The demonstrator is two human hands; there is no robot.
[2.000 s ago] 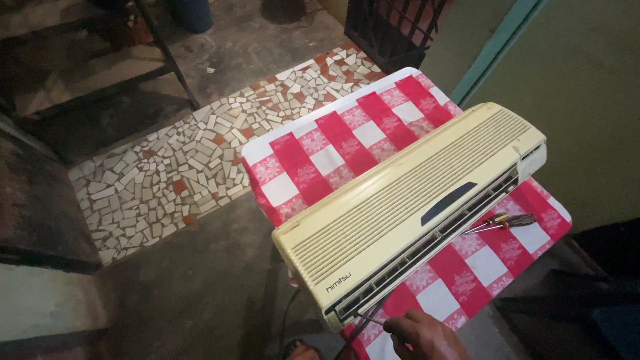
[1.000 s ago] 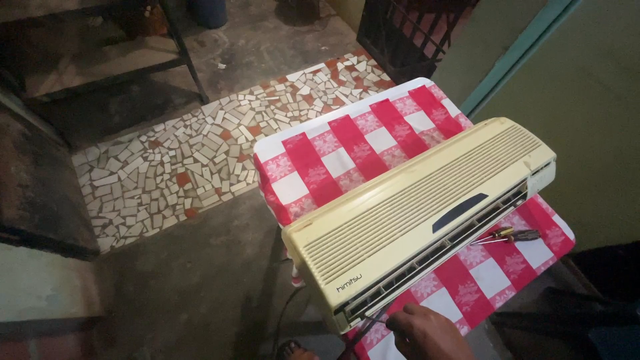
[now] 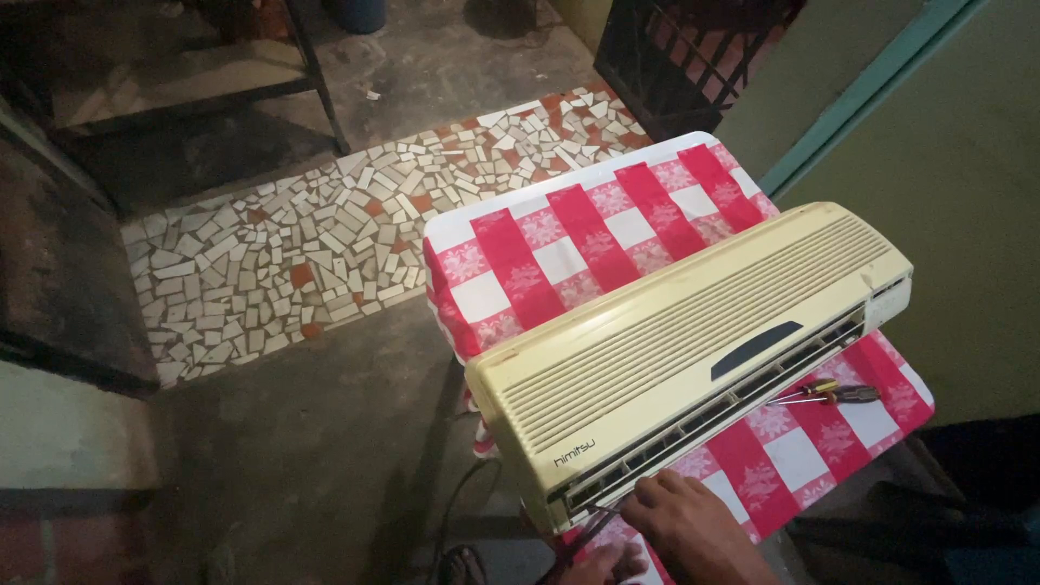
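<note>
A cream split air conditioner's indoor unit lies across a table with a red-and-white checked tablecloth. My right hand is at the unit's near left corner, its fingers closed around a thin dark tool, whose tip reaches the end of the air outlet; its exact kind cannot be told. Just below it, at the bottom edge, my left hand is partly in view with curled fingers; whether it holds anything is unclear. Two screwdrivers lie on the cloth along the unit's front edge.
A dark cable hangs beside the table's left side, near a sandaled foot. Beyond the table are a mosaic-tiled strip of floor, a metal-framed shelf, a blue bucket and a dark crate. A green wall stands at right.
My left hand has come into view at the bottom edge, below the right hand. The right hand stays at the unit's near left corner with the thin tool.
</note>
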